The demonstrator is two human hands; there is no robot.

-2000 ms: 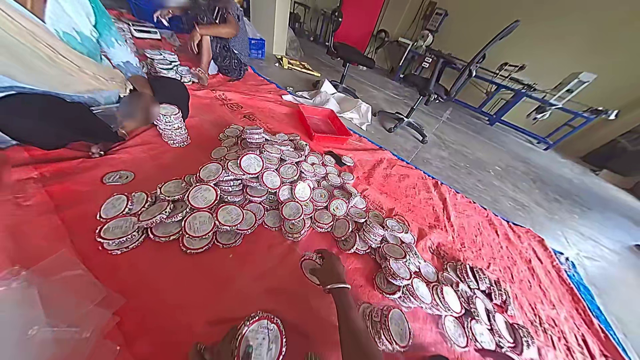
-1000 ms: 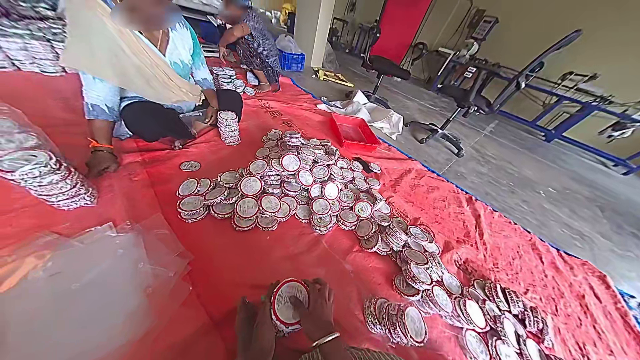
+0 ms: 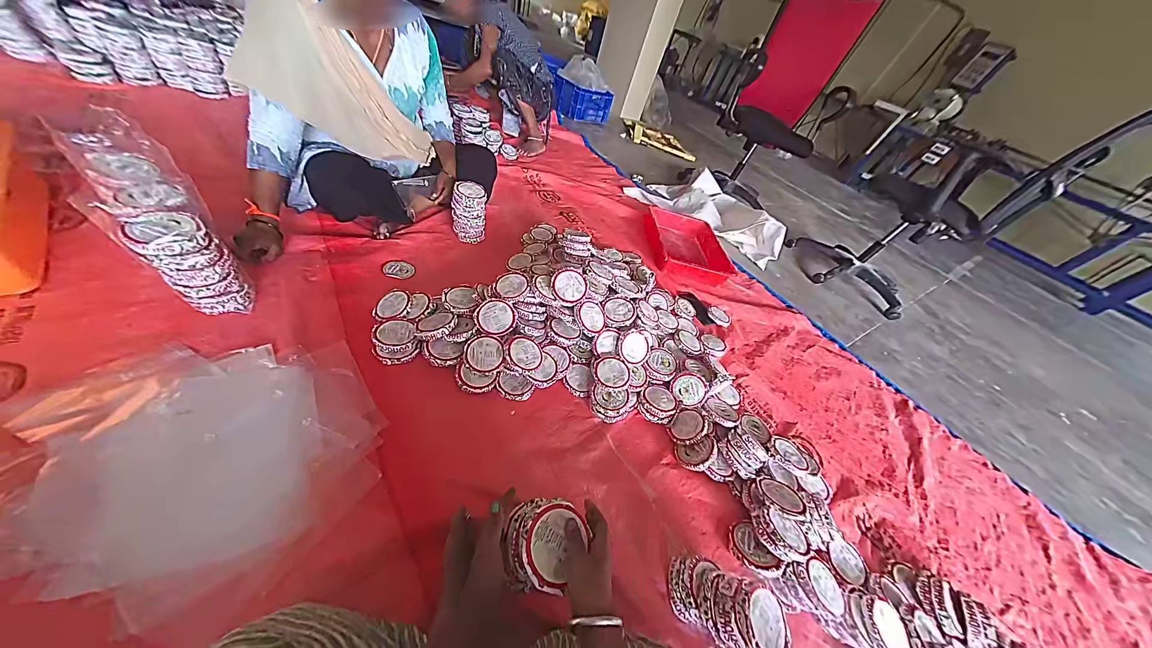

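Observation:
A short stack of round, flat packets with red-and-white printed edges (image 3: 551, 544) is held upright on edge between my two hands, near the bottom middle. My left hand (image 3: 481, 562) presses on its left side. My right hand (image 3: 589, 562), with a bangle at the wrist, grips the right side, thumb over the front face. Beyond my hands lies a large heap of the same round packets (image 3: 585, 333), trailing down to the right. A separate row of packets (image 3: 724, 603) leans on edge just right of my right hand.
Clear plastic bags (image 3: 198, 459) lie at the left, near a bagged packet stack (image 3: 184, 252). A seated person (image 3: 351, 117) is beside another stack (image 3: 469, 212). A red tray (image 3: 688, 247), white sheet (image 3: 720, 211) and office chair (image 3: 765, 135) stand at the back right.
My right hand has come back from the heap's near edge, where it held a packet, to the stack at my left hand. Both hands now hold the stack. The view has swung left.

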